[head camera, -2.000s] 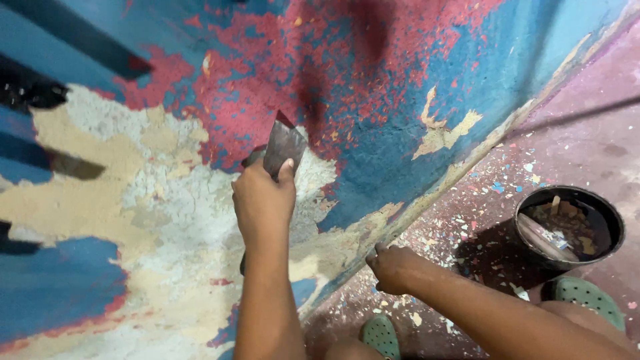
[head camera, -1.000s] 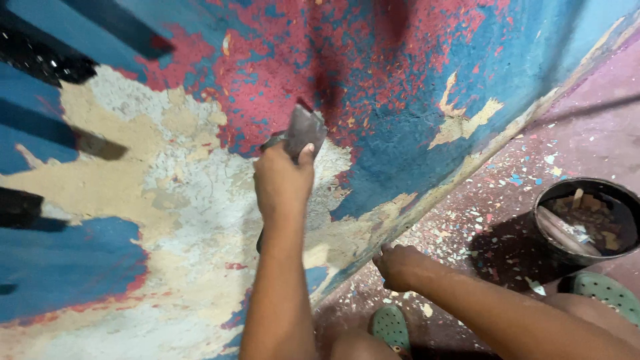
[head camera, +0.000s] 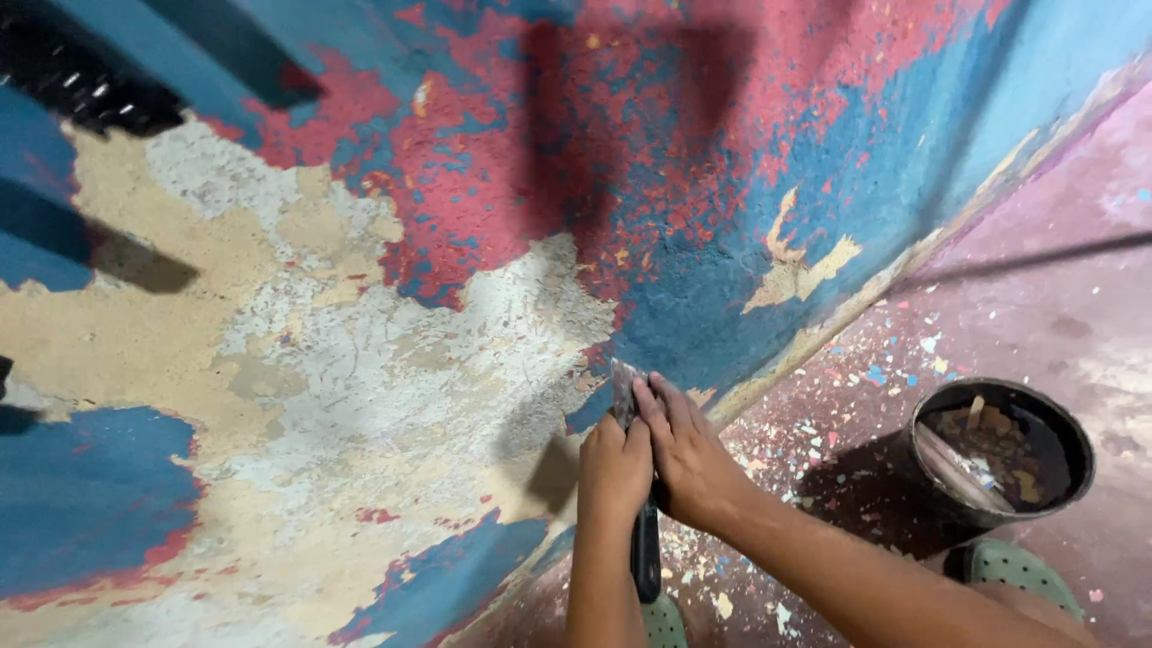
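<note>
My left hand (head camera: 616, 463) is closed round a paint scraper, whose metal blade (head camera: 625, 389) points up toward the wall and whose black handle (head camera: 645, 553) sticks out below. The fingers of my right hand (head camera: 688, 441) press on the blade from the right side. The blade's edge meets blue paint near the border of a scraped patch (head camera: 504, 342) of white and beige plaster. Red and blue flaking paint (head camera: 504, 171) covers the wall above.
A black bucket (head camera: 1075, 450) holding murky contents and a pale roundish object stands on the reddish floor at right. Paint chips (head camera: 810, 450) lie scattered along the wall's base. Green perforated clogs (head camera: 1021, 571) are on my feet, close to the bucket.
My left hand and the scraper have moved down the wall, off the red paint's edge. My right hand, earlier apart near the wall's base, has come up to the blade.
</note>
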